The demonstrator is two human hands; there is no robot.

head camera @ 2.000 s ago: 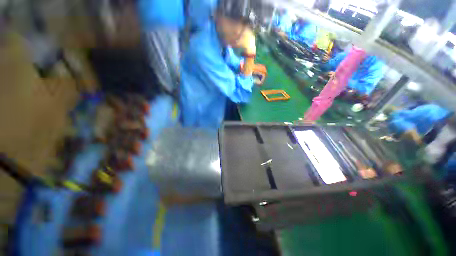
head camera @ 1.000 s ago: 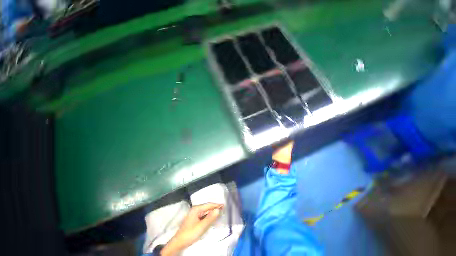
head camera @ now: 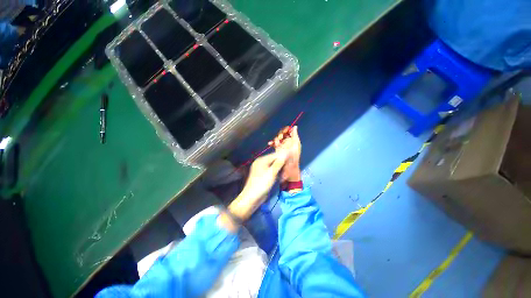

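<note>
My left hand [head camera: 256,181] and my right hand [head camera: 290,152] are together beyond the bench's front edge, above my lap. The left fingers touch or overlap the right hand near its palm. The right fingers are curled, with a red band at the wrist. A thin red line [head camera: 297,119] runs past the fingertips; I cannot tell whether it is a thread or a film edge, or whether either hand grips it. The left hand is blurred. A clear blister tray stack [head camera: 279,87] holding several black panels lies at the bench edge, just beyond the hands.
A marker pen [head camera: 103,119] lies on the green bench mat [head camera: 64,192], left of the trays. A blue stool [head camera: 402,96] and an open carton [head camera: 466,180] stand on the blue floor [head camera: 349,163] at right. Another person's blue smock [head camera: 477,35] is at top right.
The view has swung from the foam tray at the left neighbour to the blister trays, and then closer. My hands were apart one second ago; now they are together. The red line is newly visible.
</note>
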